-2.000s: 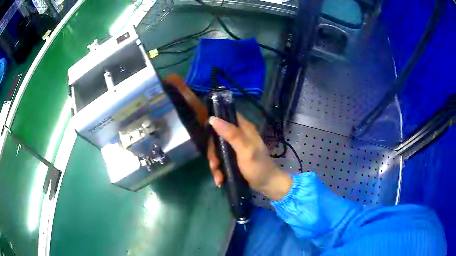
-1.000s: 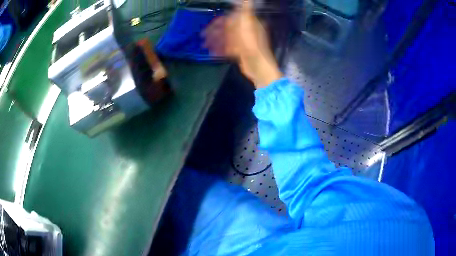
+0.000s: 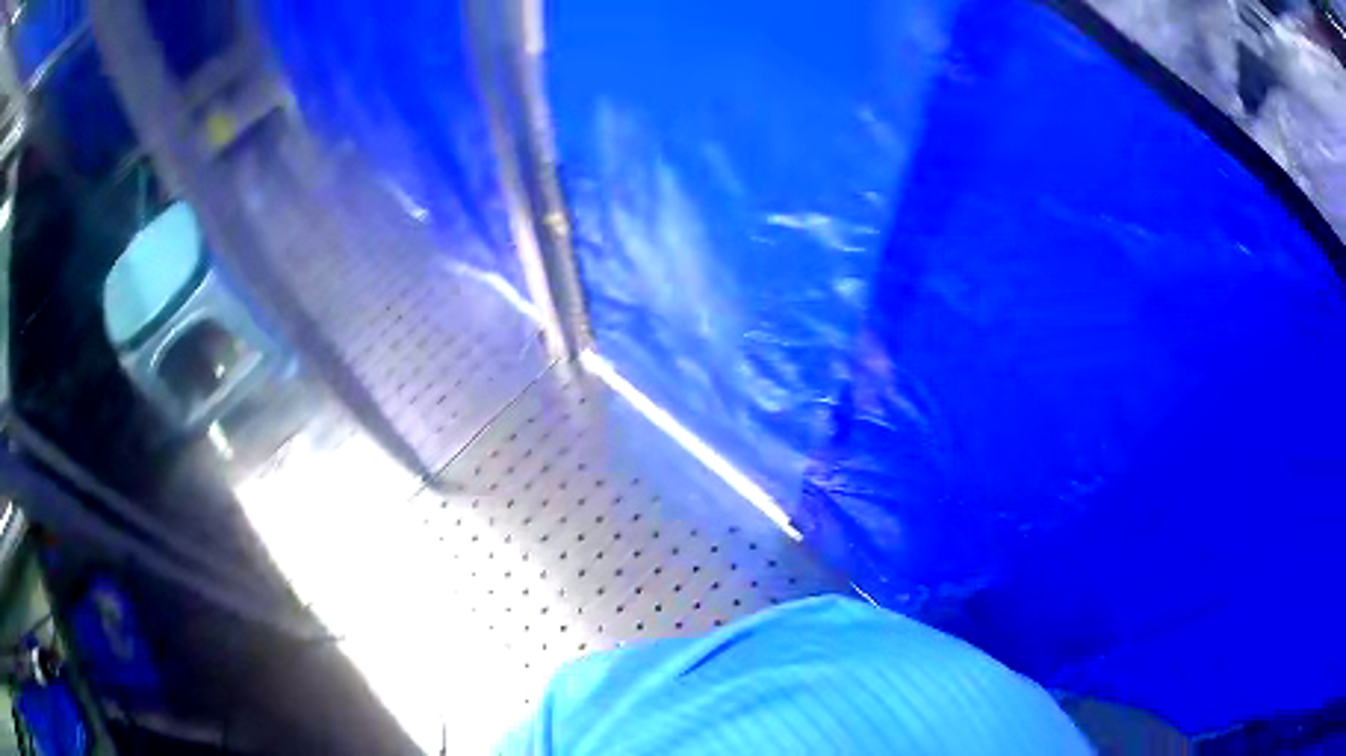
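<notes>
Neither of my hands is in view. A light-blue sleeve or shoulder of my smock (image 3: 797, 687) shows at the bottom edge. Nearest in front of me is a perforated metal panel (image 3: 576, 547), with a bright glare on its left part. Blue sheeting (image 3: 1033, 384) hangs beside it and fills the right side. The view is blurred at the left.
A metal post (image 3: 543, 207) stands at the panel's edge against the sheeting. A pale blue-grey plastic object, maybe a stool (image 3: 155, 281), is at the left. Dark, blurred things lie at the lower left.
The view has swung to the right. The green bench, the white unit and the blue cloth have left the picture. My right hand has gone out of view; the blue sheeting fills much more of it.
</notes>
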